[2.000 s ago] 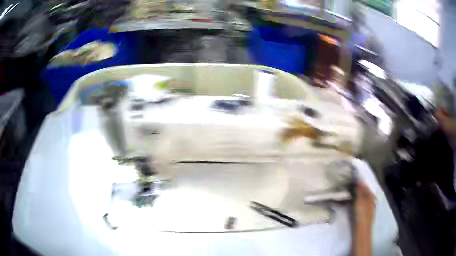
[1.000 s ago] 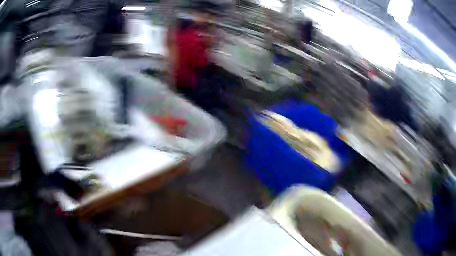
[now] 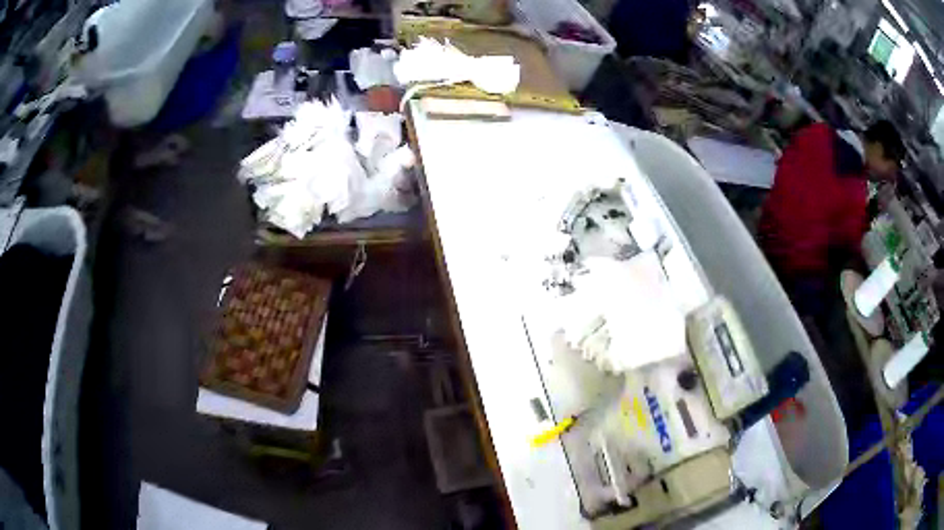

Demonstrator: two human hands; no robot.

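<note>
No hand of mine is in the picture. Nearest in front of me, a white sewing table (image 3: 471, 248) runs away from me. A cream sewing machine (image 3: 662, 414) with blue lettering stands at its near right end. White fabric (image 3: 631, 311) lies bunched on the machine. A yellow-handled tool (image 3: 554, 432) lies on the table beside the head. A loose heap of white pieces (image 3: 321, 171) rests on a low surface left of the table. More white pieces (image 3: 455, 68) lie at the table's far end.
A stool with a beaded brown seat (image 3: 266, 333) stands left of the table. A pale trough (image 3: 714, 233) runs along the table's right side. A person in a red top (image 3: 818, 207) is at the right. Pale bins (image 3: 64, 342) stand at the left. White cones (image 3: 877, 288) stand at the right.
The view has swung away from the first machine and its table to another table and machine. The hand seen at the right edge of that first table is out of the picture.
</note>
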